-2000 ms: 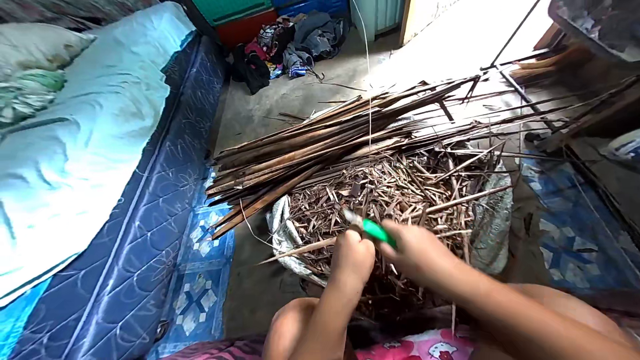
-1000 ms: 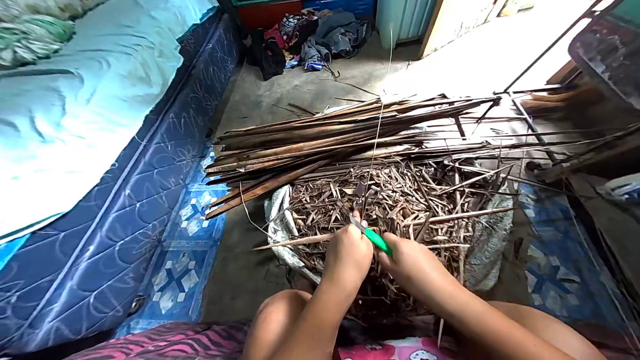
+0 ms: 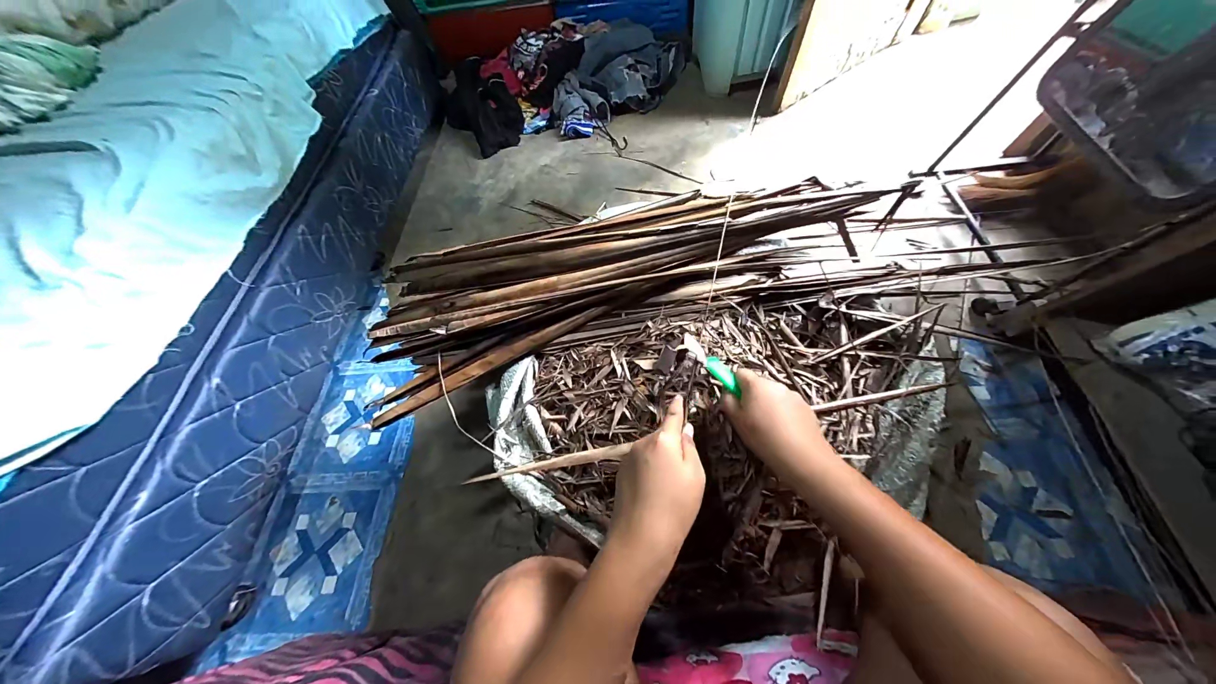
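In the middle, my left hand [image 3: 660,475] grips a thin dark strip of dry leaf that points up and away. My right hand [image 3: 771,418] is closed round the green handle of a knife [image 3: 722,375], its blade against the far end of the strip. Under both hands lies a heap of short cut leaf pieces [image 3: 608,389] in an opened white woven sack [image 3: 518,408]. A longer pale strip [image 3: 560,462] lies across the heap, passing behind my left hand. Beyond the heap rests a bundle of long dried brown leaf strips [image 3: 570,275].
On the left stands a blue quilted mattress [image 3: 237,380] with a light sheet. A clothes pile [image 3: 570,76] lies on the floor at the back. Blue patterned floor covering [image 3: 323,541] runs beside the mattress. Dark bars and a wooden frame [image 3: 1111,266] stand at right.
My hands have moved apart: one second ago they were close together at the green handle, and now the knife is farther up the strip from my left hand.
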